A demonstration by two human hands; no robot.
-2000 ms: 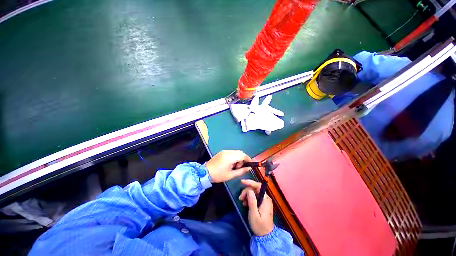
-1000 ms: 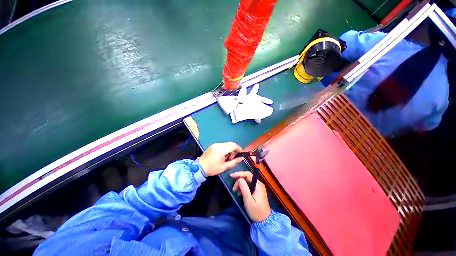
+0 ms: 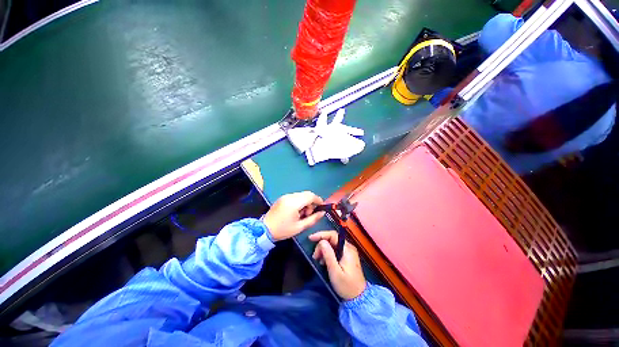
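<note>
A pair of diagonal cutters (image 3: 345, 207) with dark handles and a bit of red-orange near the joint is held over the near left corner of the red pad (image 3: 444, 244). The handles are spread apart. My left hand (image 3: 294, 214) grips one handle between thumb and fingers. My right hand (image 3: 344, 266) holds the other handle, which points down toward me. Both hands are bare, with blue elastic cuffs. The red pad lies flat on the orange-brown slotted tray (image 3: 505, 177).
White gloves (image 3: 330, 140) lie on the green bench (image 3: 285, 165) beside the red wrapped post (image 3: 319, 54). A black round object with a yellow rim (image 3: 429, 66) stands farther right. The green conveyor (image 3: 102, 101) runs behind. A person in blue (image 3: 543, 95) is beyond the silver frame (image 3: 516, 51).
The view has shifted, so the post, gloves and tray sit farther left. The person in blue has moved slightly. Both hands still hold the spread cutters in much the same way.
</note>
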